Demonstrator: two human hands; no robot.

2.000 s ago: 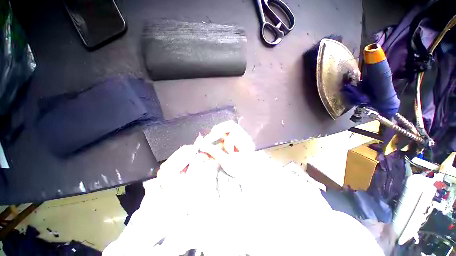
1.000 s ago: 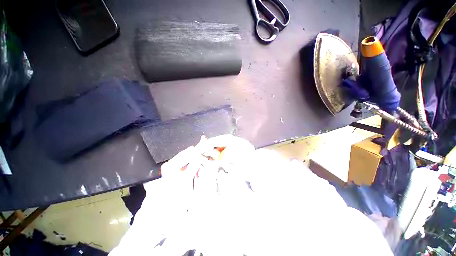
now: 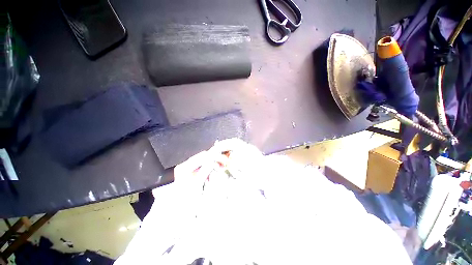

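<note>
Neither of my hands can be made out; a blown-out white shape, probably my clothing, fills the lower middle. A grey speckled rectangular piece [image 3: 194,137] lies at the table's front edge, its lower part hidden by the white shape. A loose pile of navy cloth pieces [image 3: 98,124] lies to its left, its right end close to or touching the grey piece. A curled black-grey stack [image 3: 199,57] of what look like interfacing pieces lies behind them at the centre.
The steam iron [image 3: 344,77] stands at the right, its blue-wrapped handle [image 3: 397,77] beside it. Black-handled shears [image 3: 280,27] lie at the back. A smartphone [image 3: 96,26] lies upper left, a shiny plastic bag [image 3: 18,77] far left. A cardboard box [image 3: 382,170] is below the table's right edge.
The view has shifted slightly. The white shape has drawn back a little from the grey piece compared with two seconds ago. The things on the table have not visibly moved.
</note>
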